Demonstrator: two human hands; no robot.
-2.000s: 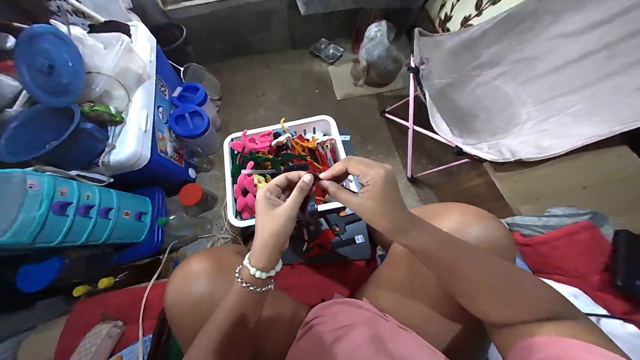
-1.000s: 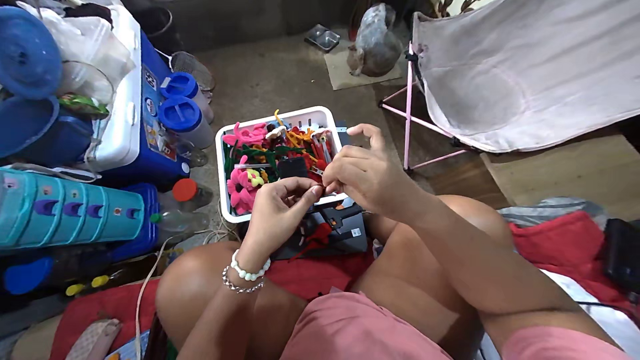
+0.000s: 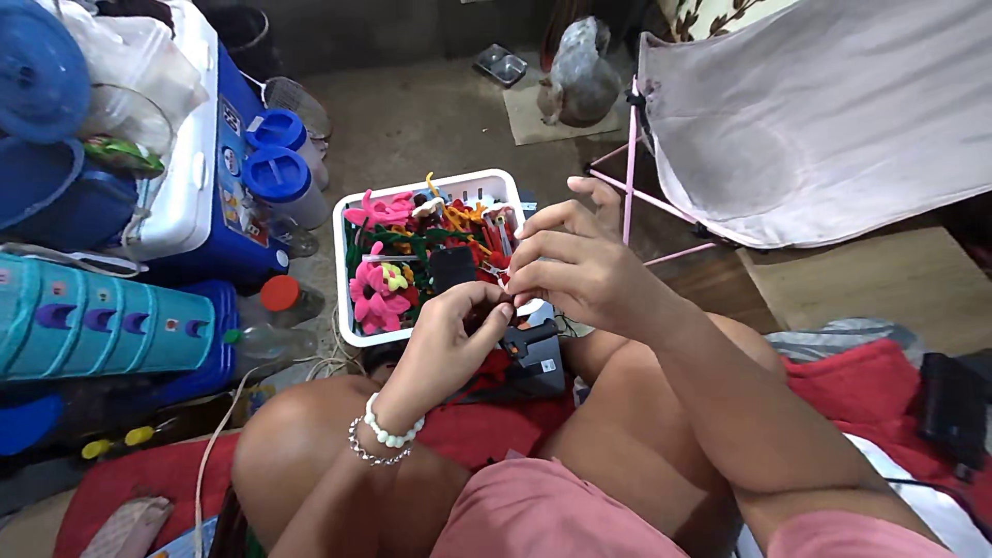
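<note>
My left hand (image 3: pixel 457 341), with a beaded bracelet and a chain at the wrist, pinches a small dark red piece (image 3: pixel 505 299) between thumb and forefinger. My right hand (image 3: pixel 577 267) meets it there, its thumb and forefinger at the same piece and the other fingers raised. What the piece is cannot be made out. Just beyond the hands is a white plastic basket (image 3: pixel 341 271) of fuzzy pipe-cleaner pieces, among them pink flowers (image 3: pixel 377 293), with a black flat object (image 3: pixel 453 267) on top. A black glue gun (image 3: pixel 528 335) lies below the hands on a dark box (image 3: pixel 542 376).
A blue and white cooler (image 3: pixel 225 178), lidded containers (image 3: pixel 283 182) and a teal drawer unit (image 3: pixel 108 318) stand at left. A folding chair (image 3: pixel 744 132) with pink legs is at right. An animal, seemingly a cat (image 3: pixel 581 101), sits beyond beside a metal tray (image 3: pixel 501 65).
The fingers of my right hand have lifted and spread above the pinched piece. My left hand stays pinched at nearly the same place.
</note>
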